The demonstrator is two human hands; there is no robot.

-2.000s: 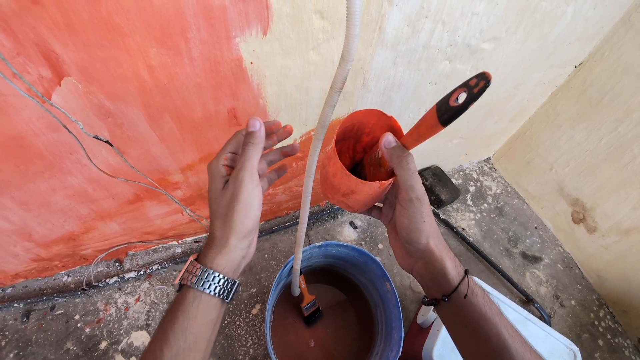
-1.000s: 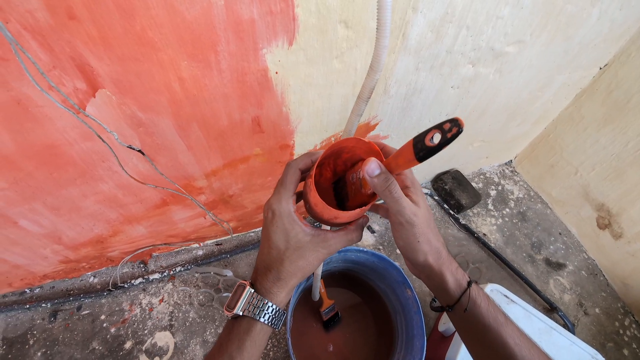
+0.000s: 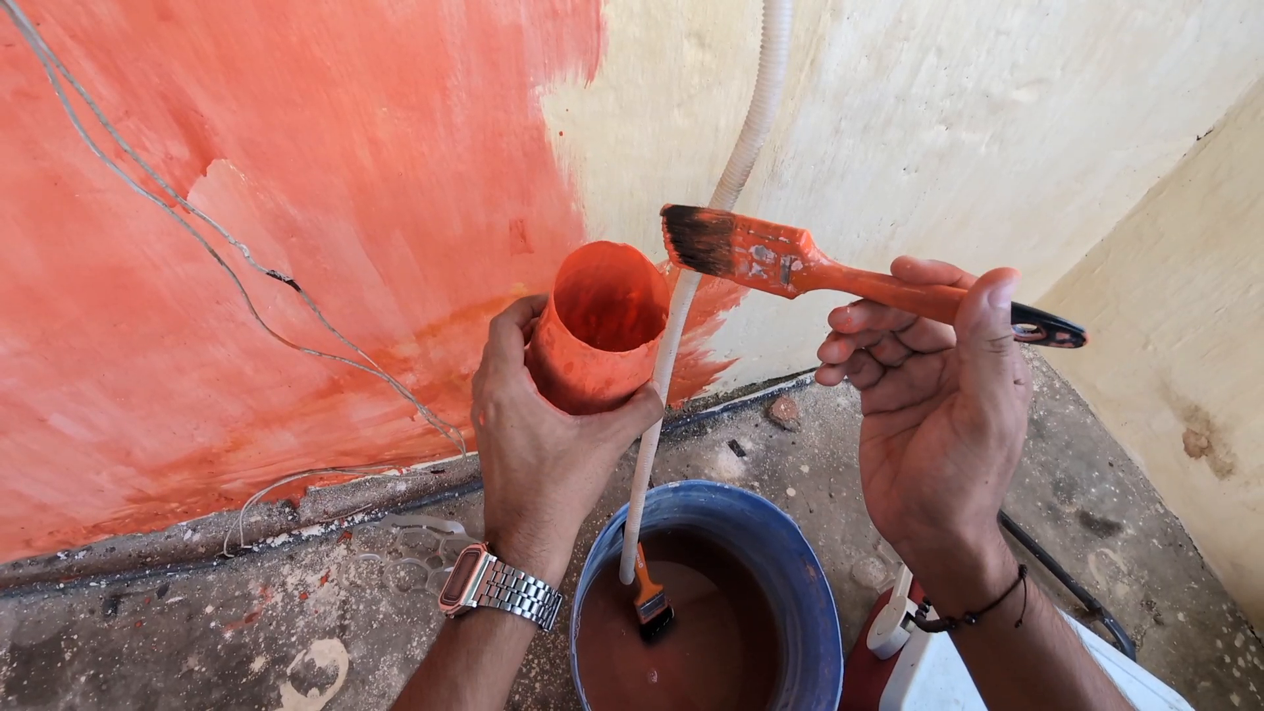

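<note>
My left hand [image 3: 558, 449] is wrapped around a paint-coated orange cup [image 3: 602, 336], its open mouth tilted toward me. My right hand [image 3: 928, 405] holds an orange-handled paintbrush [image 3: 780, 259] between thumb and fingers. The brush lies nearly level, its dark wet bristles pointing left, just above and to the right of the cup. Below both hands stands a blue bucket [image 3: 825, 612] of murky brown liquid. A smaller paintbrush [image 3: 648, 592] leans in it, its bristles at the liquid. The wall behind has orange paint [image 3: 375, 178] at left and cream at right.
A pale corrugated hose [image 3: 755, 118] hangs down in front of the wall into the bucket. Loose wires [image 3: 232, 237] run across the orange wall. At lower right are a red and white cooler [image 3: 938, 671] and a black rod [image 3: 1071, 588] on the stained concrete floor.
My left hand, free two seconds ago, has taken hold of the cup. My right hand has let go of the cup, lifted the brush out of it and moved right.
</note>
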